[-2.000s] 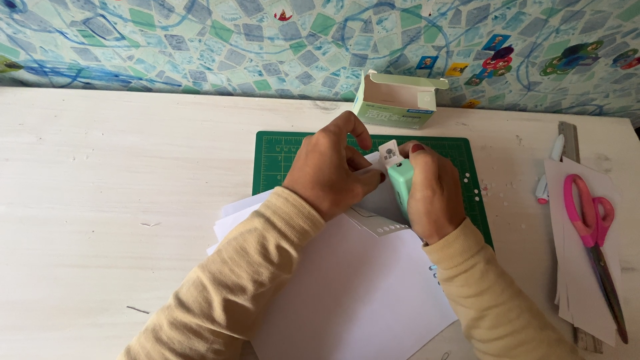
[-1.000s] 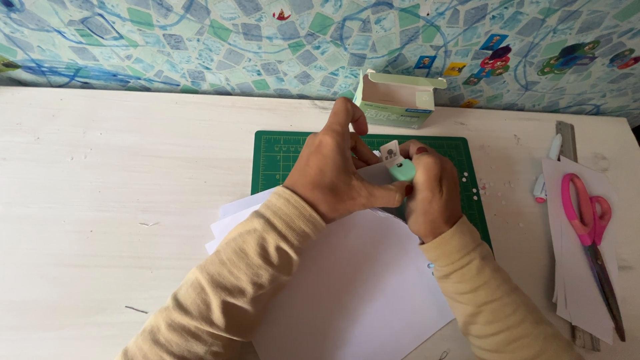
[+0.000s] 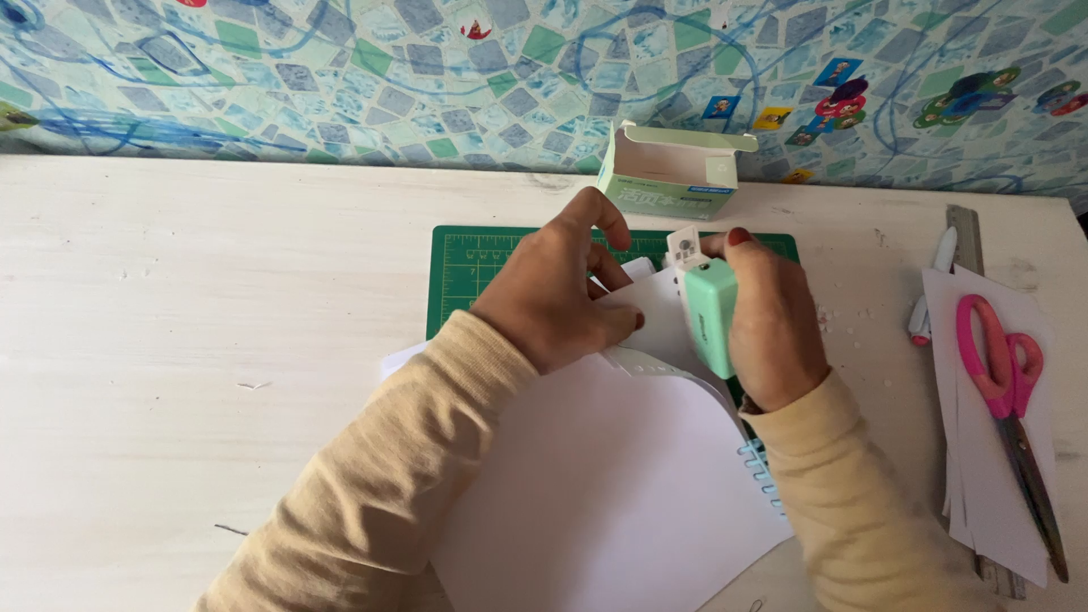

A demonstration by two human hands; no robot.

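A mint-green hand-held hole punch (image 3: 712,319) is gripped in my right hand (image 3: 778,327), its white end at the edge of a sheet of paper (image 3: 654,319). Small dark holes show along that edge. My left hand (image 3: 561,293) pinches the same sheet between thumb and fingers, left of the punch. Below my hands lie large white sheets (image 3: 586,467), curled at the top, with light-blue binding rings (image 3: 765,480) at their right edge. A green cutting mat (image 3: 455,280) lies under the papers and hands.
An opened pale-green carton (image 3: 671,174) stands by the patterned wall. On the right, pink-handled scissors (image 3: 1003,374) rest on paper strips (image 3: 960,476) over a metal ruler (image 3: 966,234), beside a white marker (image 3: 943,251). Paper scraps (image 3: 837,321) lie right of the mat.
The hole punch has turned in my right hand, so more of its green body shows than one second ago. My left hand stays at the sheet.
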